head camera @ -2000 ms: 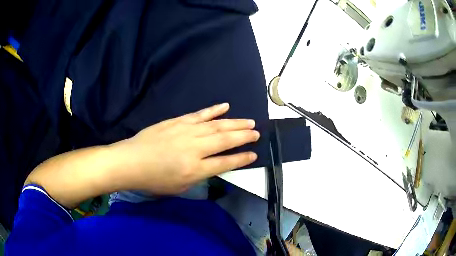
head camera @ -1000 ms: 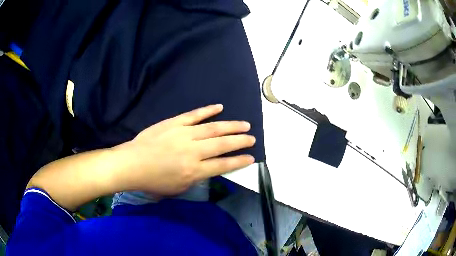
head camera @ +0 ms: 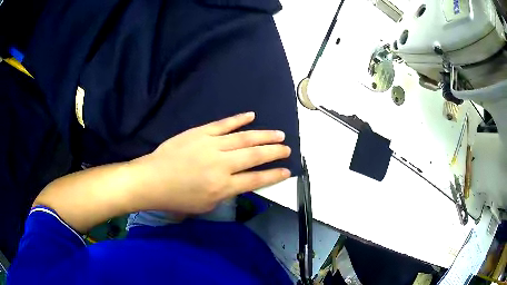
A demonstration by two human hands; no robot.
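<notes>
A dark navy garment panel (head camera: 239, 72) covers the left part of the table and reaches towards my body. My left hand (head camera: 217, 161) lies flat on its lower right part with the fingers spread. Long dark scissors (head camera: 304, 222) point up from the bottom edge, their tips at the panel's lower right corner, near my fingertips. My right hand is not visible; the scissors' handles are cut off by the bottom edge. A small dark offcut (head camera: 371, 155) lies apart on the white table, to the right of the panel.
The white sewing machine head (head camera: 461, 44) stands at the upper right, above its bed (head camera: 383, 106). Thread snips (head camera: 459, 200) and a thin wooden-handled tool (head camera: 468, 171) lie at the right. A tan tag (head camera: 80, 107) is on the cloth at left. Paper (head camera: 472, 250) is at lower right.
The strip beyond the panel's edge is cut off and its piece lies farther right on the table. The scissors now sit at the panel's lower corner. My left hand has stayed in place.
</notes>
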